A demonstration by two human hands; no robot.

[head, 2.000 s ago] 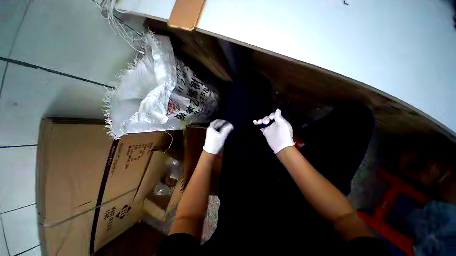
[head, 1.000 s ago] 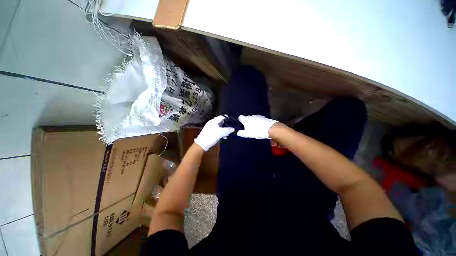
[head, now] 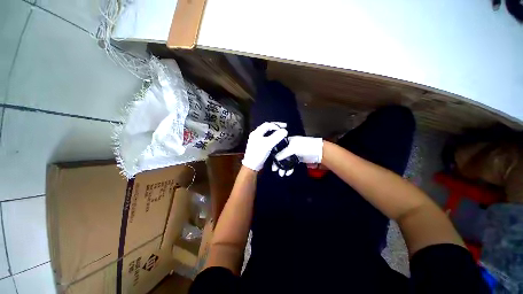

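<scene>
A small black coiled cable bundle [head: 285, 161] is held between my two white-gloved hands above my dark-clothed lap. My left hand [head: 264, 144] is on the bundle's upper left side, with its fingers bent over it. My right hand [head: 301, 151] grips the bundle from the right, with fingertips showing below it. The gloves and dark clothing hide part of the bundle, and its ends cannot be made out.
The white bench [head: 321, 34] runs across the top, with a gold-tan smartphone [head: 187, 23] on its left edge and black cables [head: 512, 8] at the far right. A woven sack [head: 166, 123], pale strings [head: 117, 49] and cartons [head: 92, 218] are at left. A red stool [head: 459, 192] is at right.
My hands were apart two seconds ago, then came together on the black bundle. Since one second ago my left hand has moved right and up around it, and my right hand slightly right.
</scene>
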